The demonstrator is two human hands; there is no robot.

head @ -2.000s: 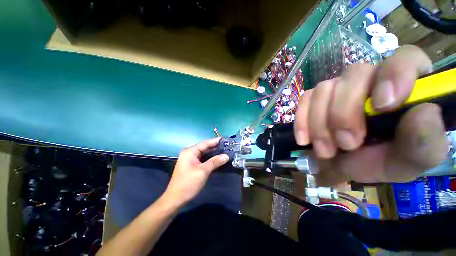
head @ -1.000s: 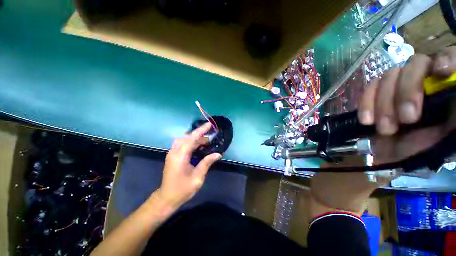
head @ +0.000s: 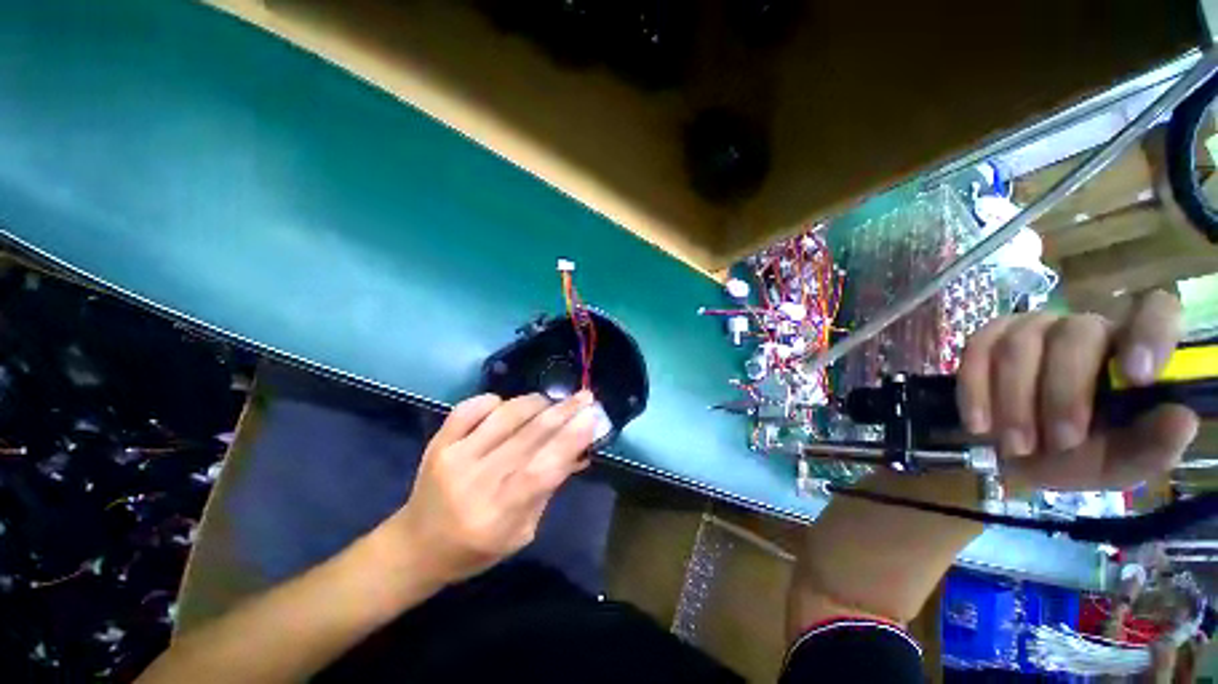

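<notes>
A black round motor housing (head: 617, 368) lies on the green bench near its front edge. Red and orange lead wires (head: 577, 314) run up from it to a small white connector (head: 566, 266). My left hand (head: 501, 468) is on the housing's near side, its fingertips on the rim by the wires; part of the housing is hidden under the fingers. My right hand (head: 1069, 388) grips the black and yellow electric screwdriver (head: 922, 404), whose nose points left over the bench, to the right of the housing and apart from it.
A large carton (head: 534, 174) with black housings inside stands at the back. Wired motors (head: 788, 321) lie in a pile right of the housing, beside clear motor trays (head: 908, 261). A floor carton (head: 200, 561) of black parts is at lower left. Blue crates (head: 982, 615) stand at lower right.
The screwdriver has moved from the part in my left hand off to the right. The housing now lies on the bench with its wires upward. My view has turned, shifting the large carton.
</notes>
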